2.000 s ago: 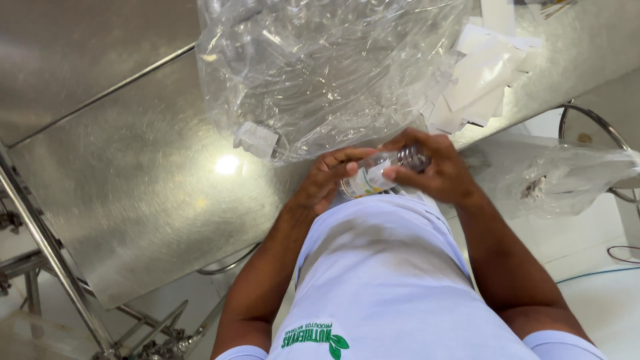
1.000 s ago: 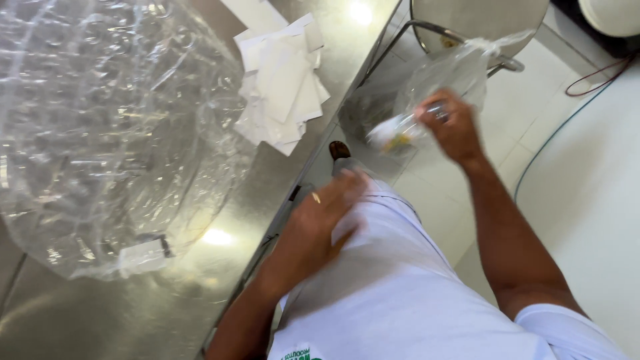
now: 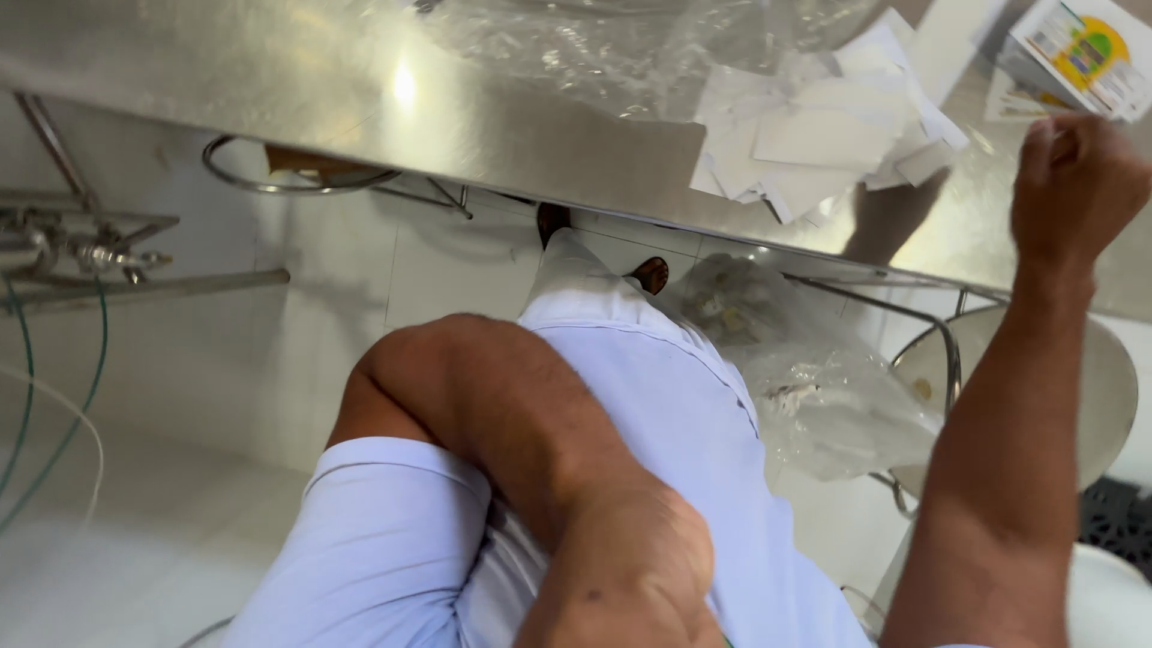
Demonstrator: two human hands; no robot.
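Note:
My right hand [image 3: 1075, 193] is over the steel table at the upper right, its fingers curled at the lower edge of a stack of printed labels [image 3: 1093, 58] with a yellow and green design. Whether the fingers grip a label is hidden. My left arm is bent across the white shirt, and the back of my left hand [image 3: 630, 567] shows low in the middle. Its fingers are out of sight. Loose white paper pieces [image 3: 819, 135] lie in a pile to the left of my right hand. No bottle shows in this view.
Clear plastic wrap [image 3: 621, 54] lies along the steel table [image 3: 315, 99]. Below the table's edge are a clear plastic bag [image 3: 828, 405], a round stool [image 3: 1098, 387] with metal tubing and another metal ring [image 3: 297, 187]. Metal pipe fittings [image 3: 99, 252] and hoses are at the left.
The clear bottle, in both hands at first and then in my right hand, is out of view. My right hand has moved from beside the plastic bag to the labels. The view has turned strongly.

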